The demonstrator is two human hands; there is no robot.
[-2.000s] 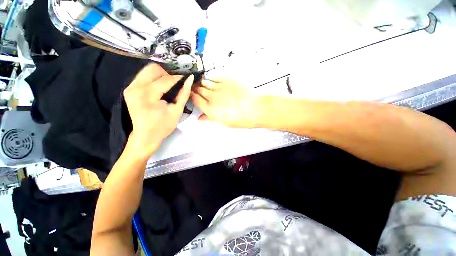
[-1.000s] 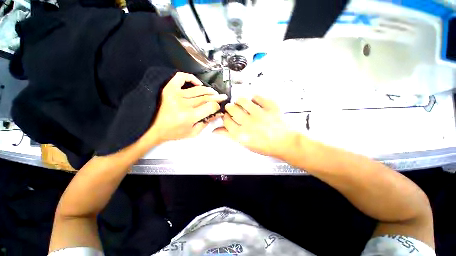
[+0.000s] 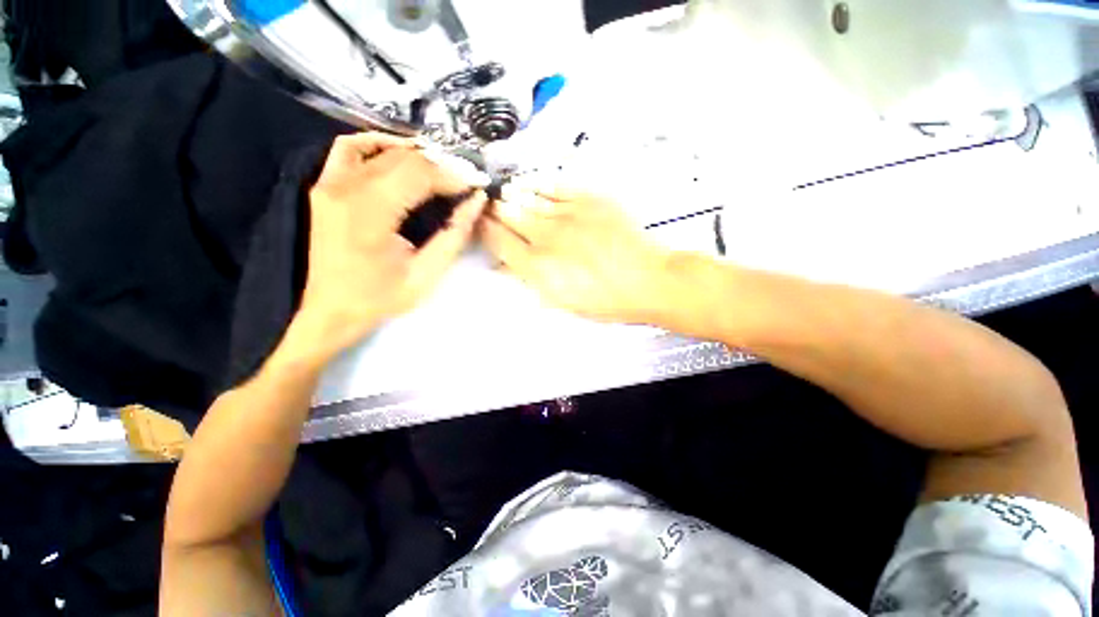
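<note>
The black garment (image 3: 145,229) lies heaped on the white table to the left of the needle. My left hand (image 3: 383,235) pinches its narrow black edge (image 3: 425,221) between thumb and fingers just in front of the presser foot area (image 3: 472,151). My right hand (image 3: 579,247) lies flat beside it on the right, fingertips close together at the same edge and touching or nearly touching the left fingertips. Whether the right fingers grip the cloth is hidden. The needle tip cannot be made out.
The white sewing machine (image 3: 771,48) stands behind the hands. A ruler tape (image 3: 723,358) runs along the front table edge. A yellow-brown board (image 3: 152,432) is at the left table edge. Black cloth (image 3: 374,506) lies below the table, with a blue rim (image 3: 280,566) at lower left.
The view has tilted and shifted since one second ago. My left hand has turned more upright, its thumb and fingers now arched around the black edge. Both hands remain at the presser foot.
</note>
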